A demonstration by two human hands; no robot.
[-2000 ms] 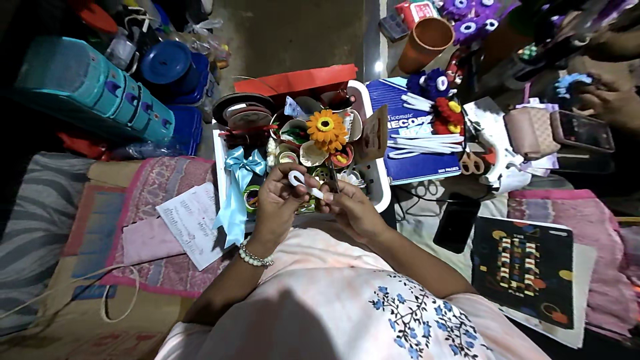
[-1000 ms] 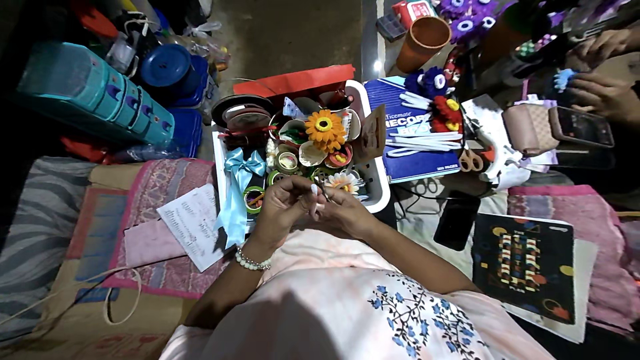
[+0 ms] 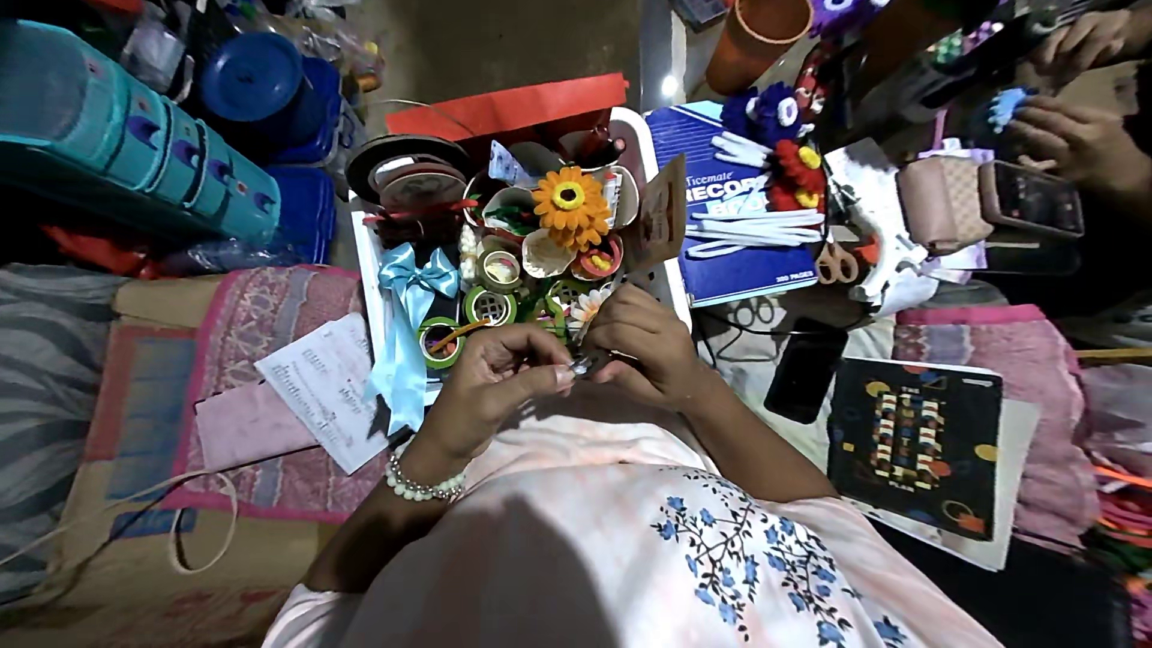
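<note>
My left hand (image 3: 513,378) and my right hand (image 3: 643,346) meet at the near edge of a white plastic basket (image 3: 371,288). Between the left fingertips is a small, pale, shiny piece (image 3: 579,368), whose kind I cannot tell. A dark metal tool, perhaps small scissors or pliers, shows partly at the right fingers, its handles hidden. Just beyond the hands, the basket holds green tape rolls (image 3: 490,307), an orange artificial flower (image 3: 571,207), a white artificial flower (image 3: 589,308), a light blue ribbon bow (image 3: 418,274) and ribbon spools (image 3: 423,187).
Right of the basket lie a blue record book (image 3: 751,270) with white pipe cleaners (image 3: 756,231), scissors (image 3: 837,264), a black phone (image 3: 805,371) and a dark notebook (image 3: 913,450). Another person's hand (image 3: 1071,135) holds a blue piece. Teal drawers (image 3: 135,135) stand left.
The white looped piece seen between my hands two seconds ago no longer shows in that form. A dark metal tool now shows at my right fingers.
</note>
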